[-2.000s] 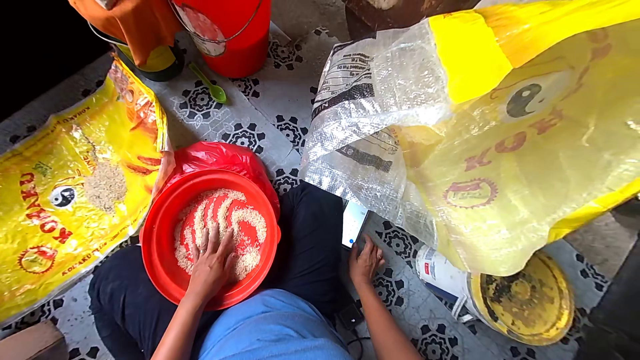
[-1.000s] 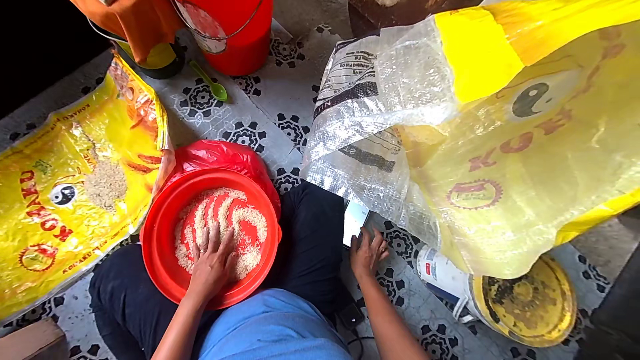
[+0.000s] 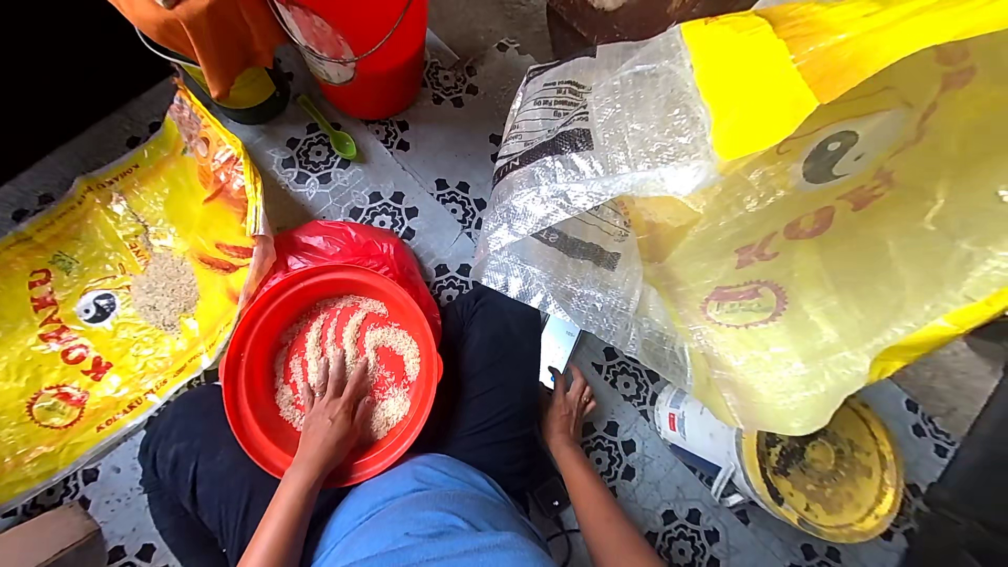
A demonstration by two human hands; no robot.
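A red plastic basin rests on my lap, with pale rice grains spread in curved streaks over its bottom. My left hand lies palm down in the basin, fingers spread on the grains and gripping nothing. To the right, beside my knee, my right hand is at the lower end of a flat, light-coloured device, the thumb at its edge; whether it grips the device is unclear. The device's upper end is hidden under a large yellow and clear woven plastic sack. A red plastic bag lies behind the basin.
On the left, a yellow sack lies flat with a small heap of grains. A red bucket, a dark bucket under an orange cloth and a green spoon are farther back. A yellow-lidded white pail lies at the right.
My right hand has shifted slightly at the device beside my knee. My left hand stays in the basin, and the streaks of grain look the same.
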